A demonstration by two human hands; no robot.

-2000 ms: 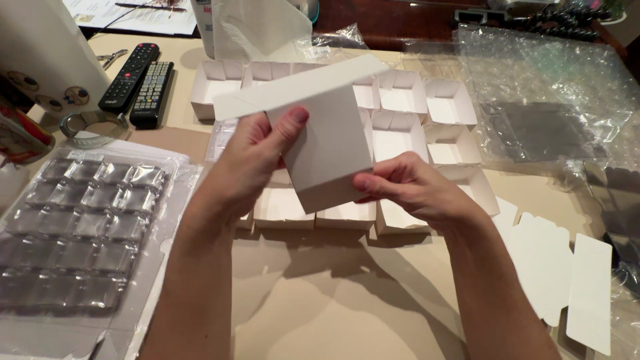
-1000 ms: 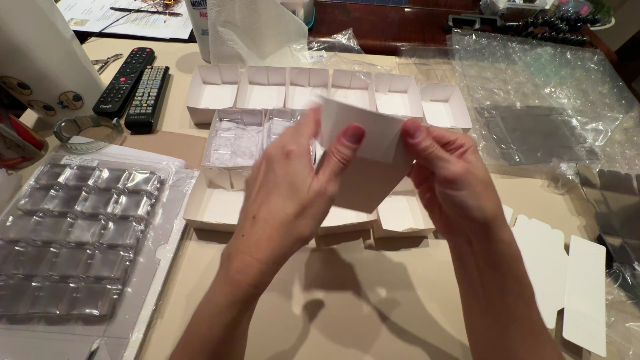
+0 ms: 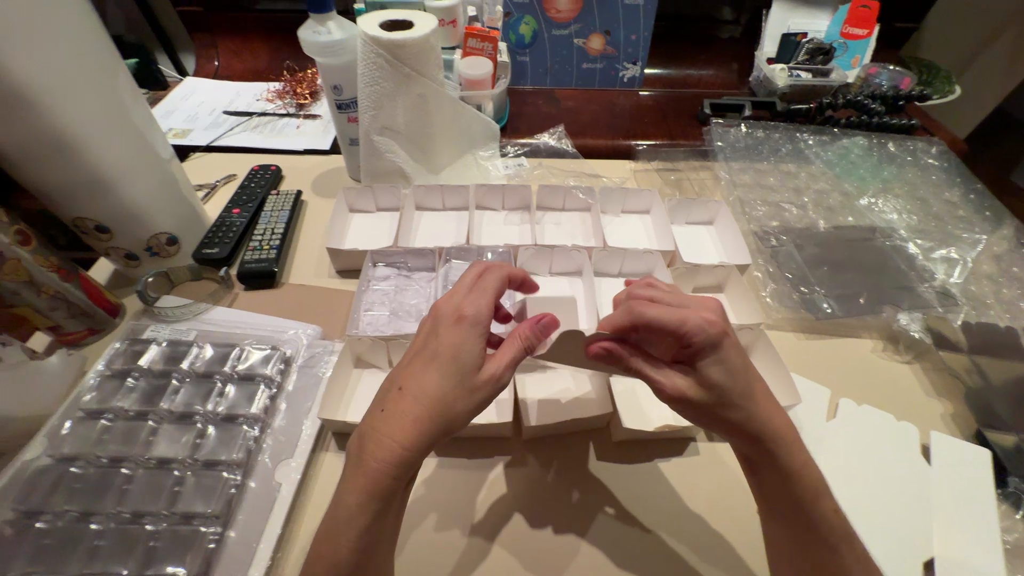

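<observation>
Between my hands, above the rows of boxes, is a partly folded white cardboard box (image 3: 570, 352) with a rounded flap. My right hand (image 3: 680, 352) pinches its edge between thumb and fingers. My left hand (image 3: 464, 352) is at its left side, thumb by the card, fingers curled and apart; whether it grips the card is not clear. Under and behind them stand rows of open white cardboard boxes (image 3: 440, 224). Two boxes in the middle row hold clear plastic; one shows plainly as a clear plastic insert (image 3: 396, 298), the other is partly behind my left hand.
Clear plastic blister trays (image 3: 152, 440) lie at left, near two remote controls (image 3: 268, 240) and a watch (image 3: 184, 288). Flat white card blanks (image 3: 872, 480) lie at right, below clear plastic bags (image 3: 856, 216). A paper towel roll (image 3: 400, 88) and a bottle (image 3: 332, 88) stand behind.
The card piece, earlier held up with broad faces showing, is now lower and tilted, its rounded flap at my right fingers. My left hand has opened somewhat. The view has tipped upward.
</observation>
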